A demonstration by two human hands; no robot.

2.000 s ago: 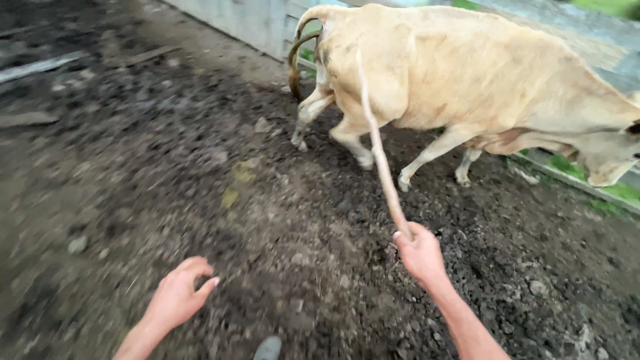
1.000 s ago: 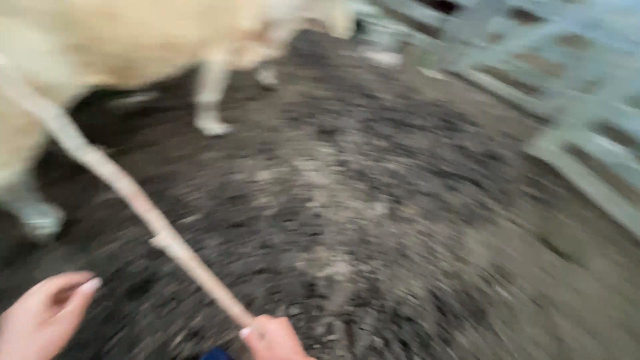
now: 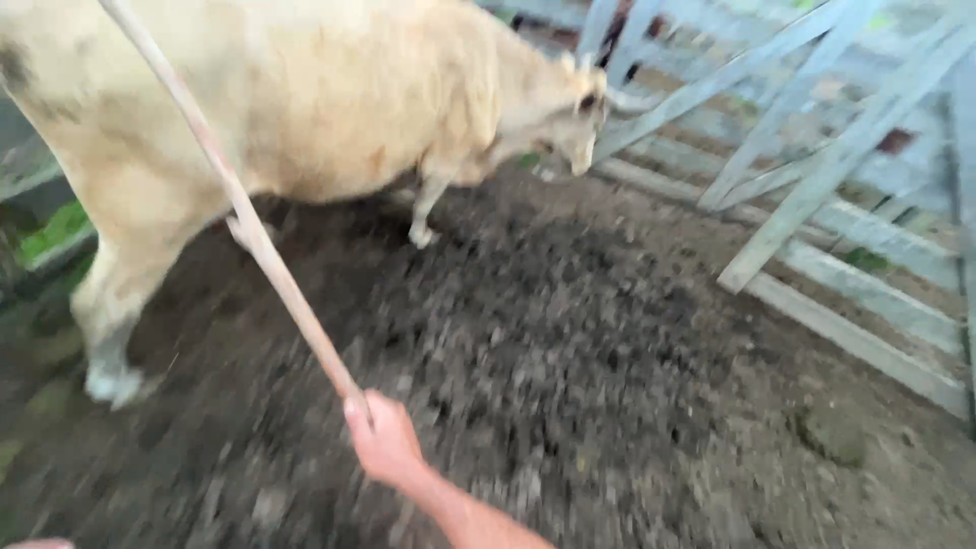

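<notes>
My right hand (image 3: 383,438) is closed around the lower end of a long, pale wooden stick (image 3: 263,248). The stick slants up and to the left, crossing in front of a cream-coloured cow (image 3: 335,99); whether it touches the hide cannot be told. The cow stands side-on with its head low at the right, beside the wooden fence. Only a sliver of my left hand (image 3: 42,544) shows at the bottom left edge, so its fingers are hidden.
A grey-white wooden rail fence or gate (image 3: 846,305) with diagonal braces runs along the right. Dark, churned soil (image 3: 549,343) covers the ground, with a dung-like patch (image 3: 827,438) at the right. Green grass (image 3: 57,232) shows at the far left.
The view has swung right, bringing the fence into sight. My left hand, visible with fingers apart two seconds ago, has dropped almost out of view. My right hand has kept hold of the stick.
</notes>
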